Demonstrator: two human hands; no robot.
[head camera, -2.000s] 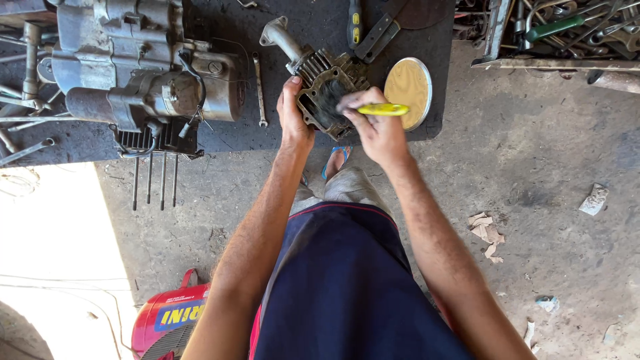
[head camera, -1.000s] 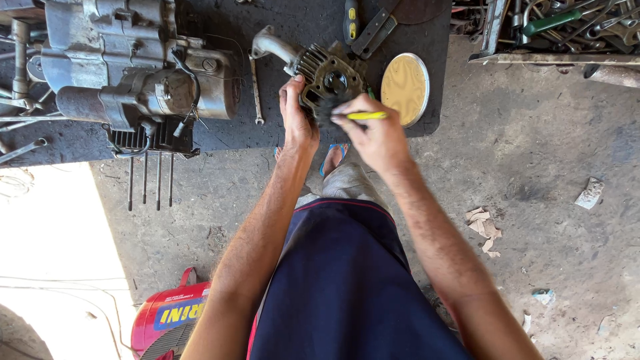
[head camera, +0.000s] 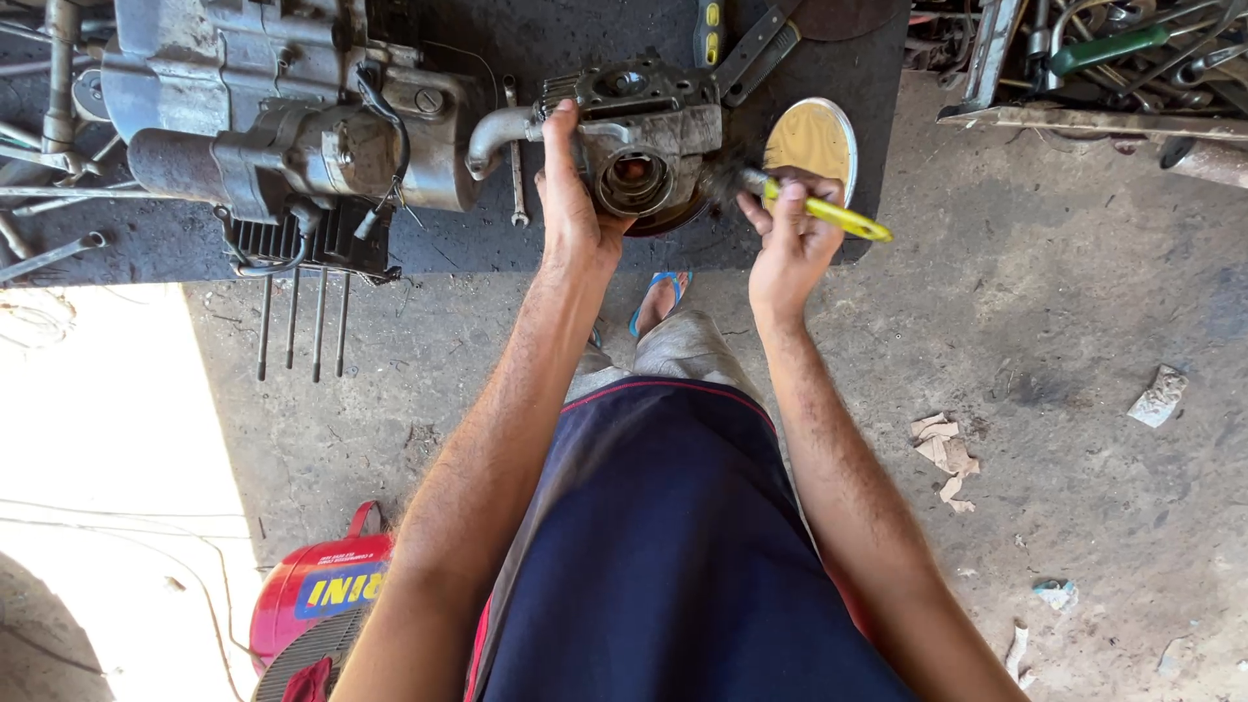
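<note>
My left hand (head camera: 575, 190) grips an engine cylinder head (head camera: 673, 132) by its left side, with a curved intake pipe (head camera: 502, 132) sticking out to the left. A round bore of the head faces me. In my right hand (head camera: 799, 224) is a paintbrush with a yellow handle (head camera: 848, 219); its dark, blurred bristles are at the right side of the head. Behind my right hand lies a round tin (head camera: 811, 141) of yellowish liquid. Part of a round rim shows beneath the head.
On the dark bench stand a motorcycle engine (head camera: 292, 117), a combination wrench (head camera: 517, 166), a putty knife (head camera: 760, 58) and a yellow-black handle (head camera: 712, 34). A tool tray (head camera: 1092, 117) is at upper right. A red compressor tank (head camera: 322, 585) stands on the floor.
The cylinder head has been turned, so its side bore now faces up instead of its open chamber face. My right hand has moved the brush from that face to the head's right side.
</note>
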